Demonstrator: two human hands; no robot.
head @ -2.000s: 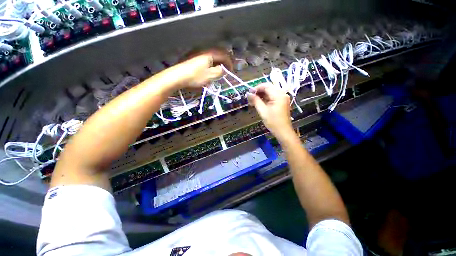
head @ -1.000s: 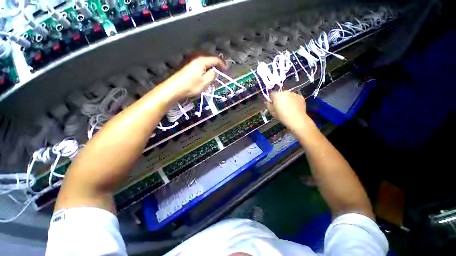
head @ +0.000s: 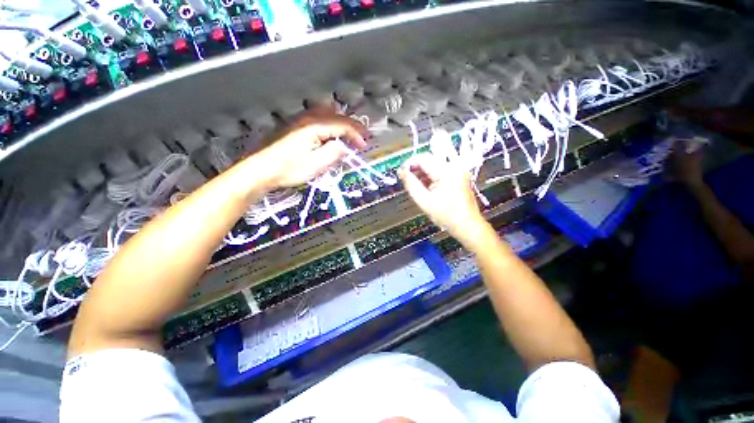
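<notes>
My left hand [head: 318, 149] is over the grey shelf behind the green board strip, partly blurred, with thin white cables [head: 369, 170] running from its fingers down to the board. My right hand [head: 442, 192] is just right of it, in front of the green board [head: 400, 159], fingers bent; whether its fingertips hold a plug is not clear. Coiled white cables [head: 479, 140] hang over the board edge behind and right of my right hand. White adapters [head: 393, 103] stand in a row at the back of the shelf, partly shaded.
A blue bin [head: 331, 326] with white items lies below a lower board strip [head: 302, 277]. Another blue bin [head: 589, 211] is at the right, where another person's hand [head: 686, 161] is near white cords. An upper shelf [head: 165, 70] with red-marked boards crosses the top left.
My right hand has moved from the coiled cables back left towards my left hand. My left hand stays over the shelf. Another person's arms have come into view at the right.
</notes>
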